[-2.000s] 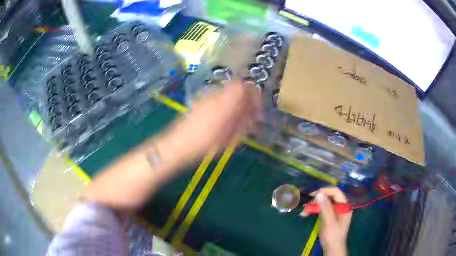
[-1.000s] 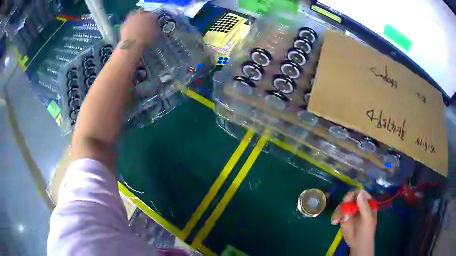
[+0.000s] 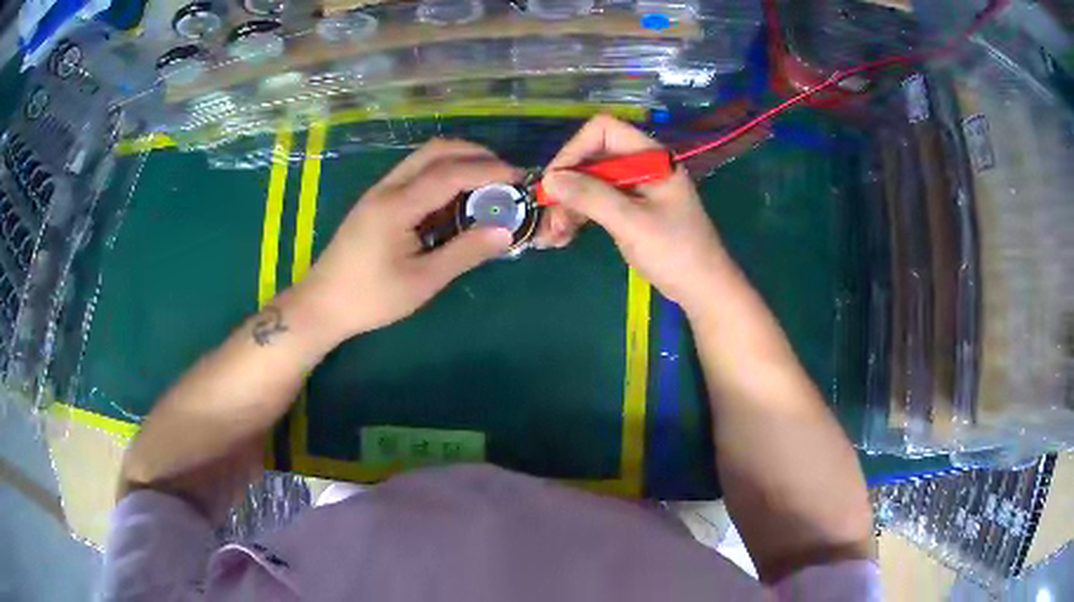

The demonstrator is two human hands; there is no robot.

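Note:
A round component (image 3: 496, 209) with a silver disc face and black rim is between my hands above the green mat. My left hand (image 3: 406, 229) holds it from the left with thumb and fingers. My right hand (image 3: 636, 212) holds the red test probe (image 3: 624, 171), whose front end is at the right edge of the component. The exact contact is hidden by my fingers. The red probe lead (image 3: 766, 118) runs up to the right. The brass-coloured ring piece cannot be clearly made out; the hands cover that part of the mat.
Clear trays with round components (image 3: 253, 41) lie along the back and left. Stacked clear and brown layers (image 3: 930, 259) stand at the right. A light-green label (image 3: 422, 446) lies at the front edge. Yellow tape (image 3: 637, 376) and blue tape mark the mat.
My left hand has come from the left tray to the middle and now holds a component. My right hand has brought the probe to it. The view has turned down toward the mat.

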